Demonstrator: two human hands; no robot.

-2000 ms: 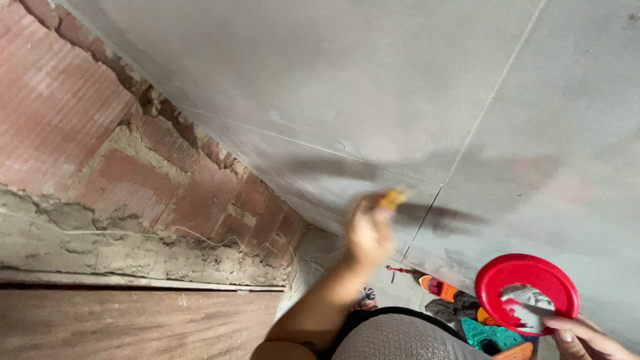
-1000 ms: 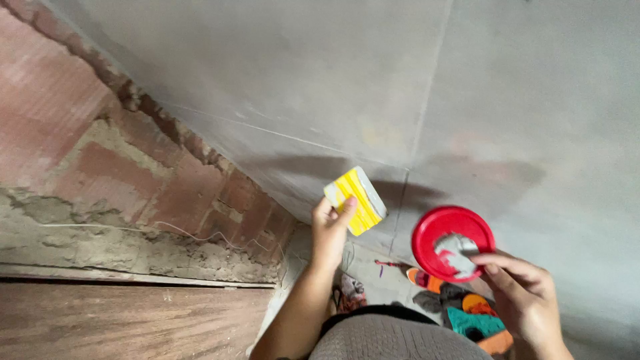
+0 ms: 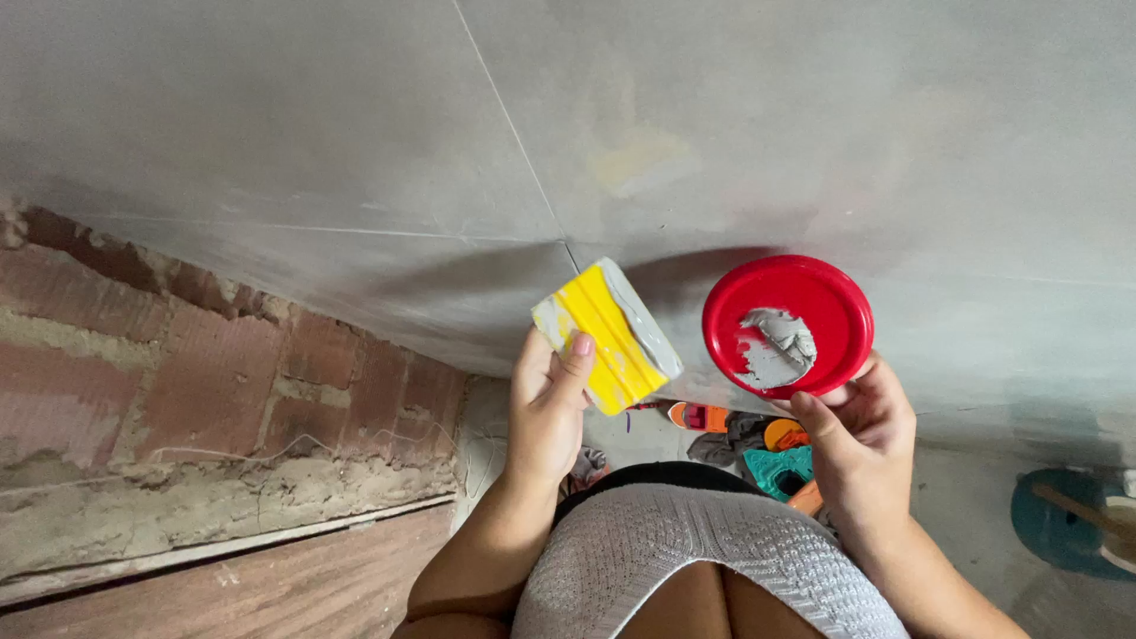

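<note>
My left hand (image 3: pixel 552 404) grips a yellow plastic spreader (image 3: pixel 606 342), thumb on its face. Grey paste coats the spreader's right edge, and smears mark its left corner. To the right, my right hand (image 3: pixel 856 435) holds a round red plastic lid (image 3: pixel 839 333) by its lower rim, thumb on top. A lump of grey paste (image 3: pixel 781 346) lies inside the lid. Behind both is a grey wall (image 3: pixel 754 115) with thin pale joint lines; a dark stretch of joint (image 3: pixel 571 257) shows just above the spreader. The two hands are apart.
Rough exposed brickwork (image 3: pixel 213 382) runs along the left, above a brown wood-like panel (image 3: pixel 266 577). On the floor below lie an orange toy-like object (image 3: pixel 698 416), a teal plastic piece (image 3: pixel 779 470) and dark cloth. A teal basin (image 3: pixel 1052 524) sits at the lower right.
The spreader, blurred against the wall at first, is now in clear view with paste along one edge. It remains in my left hand, and the red lid in my right. The view has shifted.
</note>
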